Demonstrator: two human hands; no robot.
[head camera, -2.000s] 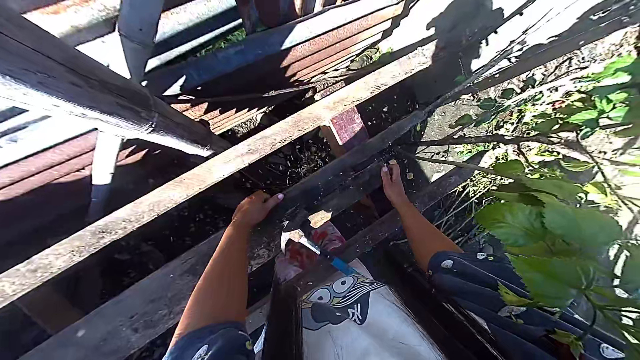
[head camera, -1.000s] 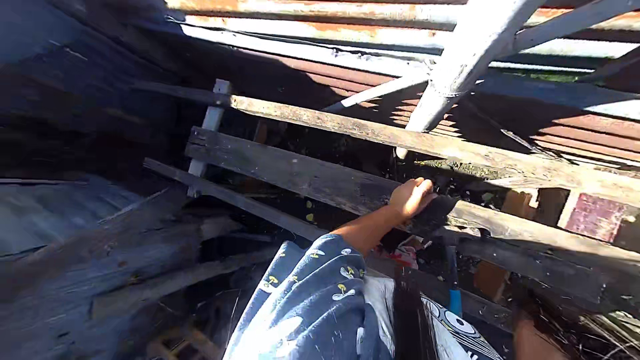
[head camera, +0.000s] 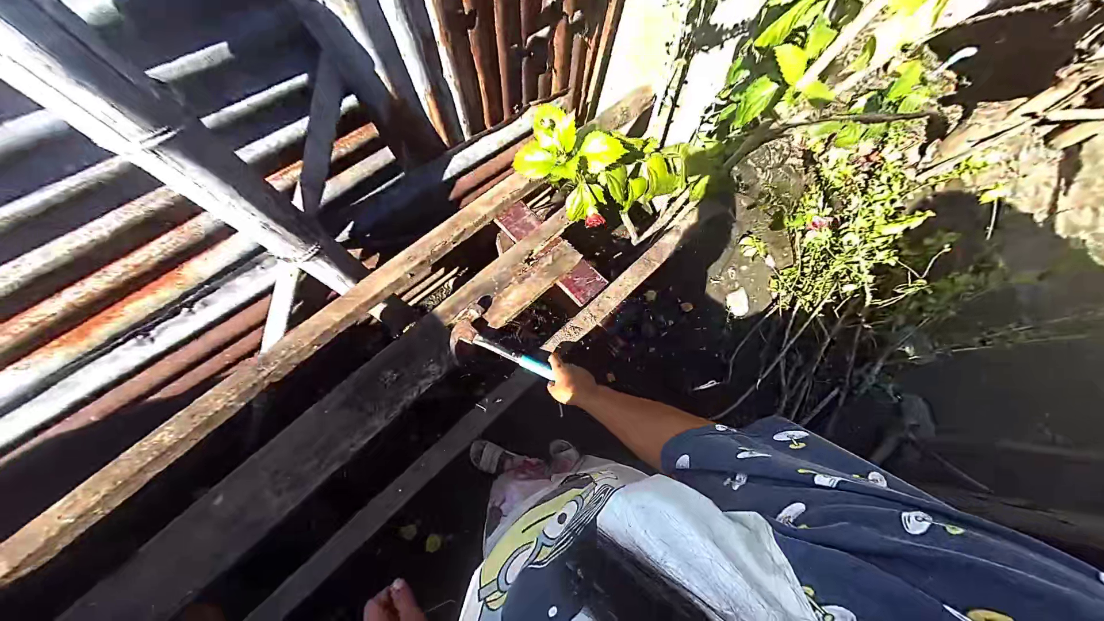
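Note:
My right hand (head camera: 571, 381) is closed around the blue grip of a hammer (head camera: 517, 355) with a metal shaft. The hammer's rusty head is at the wide middle wooden board (head camera: 345, 423), near a short, lighter wood piece (head camera: 535, 280); whether it touches is unclear. A narrow timber rail (head camera: 285, 354) runs along the far side and a thinner one (head camera: 414, 492) along the near side. Under the boards' upper end lies a reddish crosspiece (head camera: 580, 280). At the bottom edge, only part of my left hand (head camera: 393, 602) shows, low beside the near rail; its hold is hidden.
Rusty corrugated metal sheets (head camera: 121, 293) and a slanting pole (head camera: 198, 172) stand beyond the far rail. Leafy branches (head camera: 604, 164) overhang the boards' upper end. Shrubs and thin twigs (head camera: 819, 267) are at right. Sandaled feet (head camera: 496, 457) show below the near rail.
My right hand, bare on the boards two seconds ago, now grips the hammer. My left hand has left the middle board, where it rested one second ago. The view has swung strongly.

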